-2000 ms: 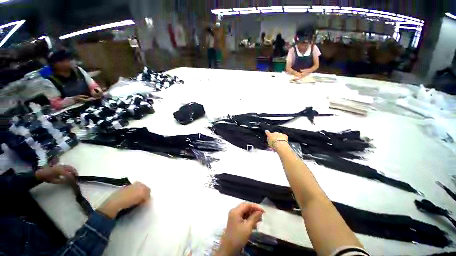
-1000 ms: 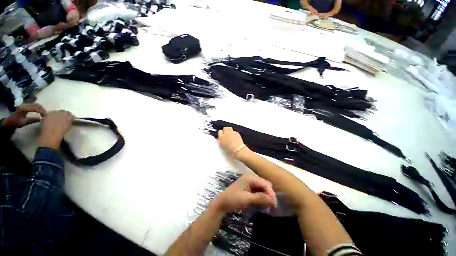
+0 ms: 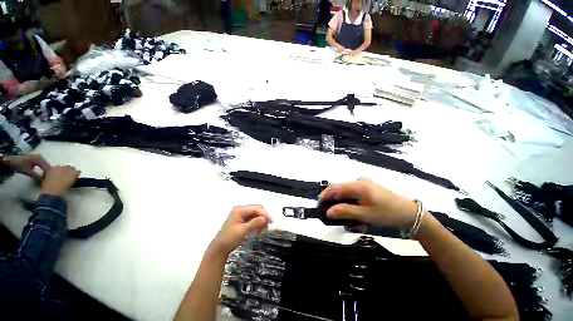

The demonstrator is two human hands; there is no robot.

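My right hand (image 3: 361,204) is closed around a black strap; a silver metal end (image 3: 294,212) sticks out to its left. My left hand (image 3: 246,227) is just left of that end, not touching it, with thumb and fingertips together; whether it pinches film I cannot tell. Below both hands lies a row of black straps (image 3: 402,282), side by side, their left ends (image 3: 254,273) glittering with clear film. Behind my right hand lies a narrower group of black straps (image 3: 270,182).
A neighbour's hands (image 3: 60,178) hold a looped black strap (image 3: 103,216) at left. Strap bundles (image 3: 320,128) and a dark rolled bundle (image 3: 193,96) lie farther back. Black-and-white bundles (image 3: 94,94) are piled at far left, whitish plastic (image 3: 521,119) at right. A person (image 3: 350,31) stands at the far side.
My right hand has lifted a strap from the farther row and brought its metal end toward my left hand. My left hand has moved left. The view has tilted up.
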